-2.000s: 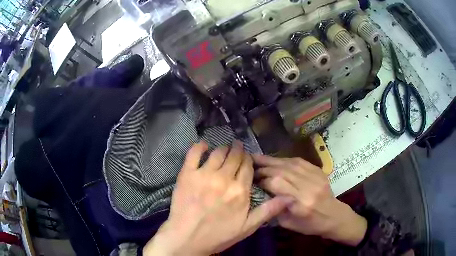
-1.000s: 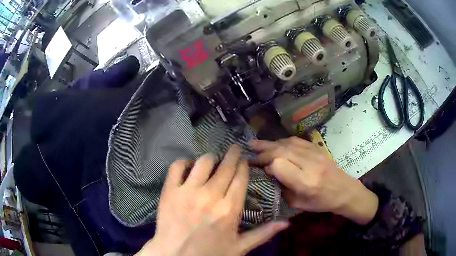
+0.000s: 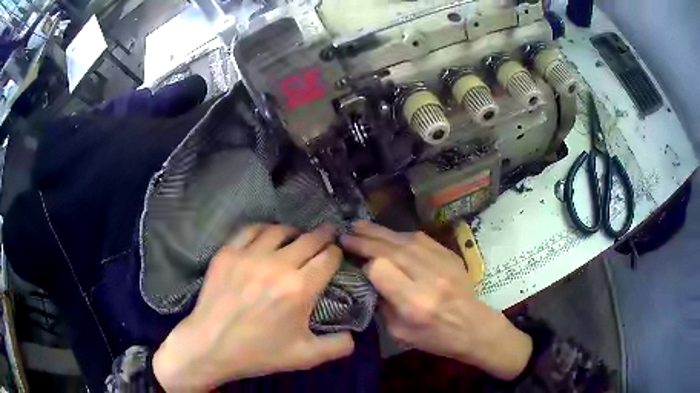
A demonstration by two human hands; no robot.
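The grey striped piece (image 3: 222, 192) lies under the machine head and in front of it, its curved overlocked edge on the left. The dark navy garment body (image 3: 69, 207) is heaped to its left. My left hand (image 3: 265, 295) lies spread on the striped piece, pressing it, fingertips a little in front of the presser foot area (image 3: 330, 180). My right hand (image 3: 430, 295) has its fingertips on the cloth edge beside the left fingertips, pinching it. A folded part of the striped cloth (image 3: 345, 299) bunches between both hands. The needle itself is not clear.
The overlock machine (image 3: 368, 69) fills the upper middle, with several cream tension knobs (image 3: 426, 117). Black-handled scissors (image 3: 599, 188) lie on the white table (image 3: 529, 257) at right, among dark lint. A yellow tray edge (image 3: 470, 249) shows beside my right hand.
Both hands have shifted left in the view, and my left hand lies flatter on the cloth. The striped cloth between the hands is more bunched. The camera view has also shifted slightly.
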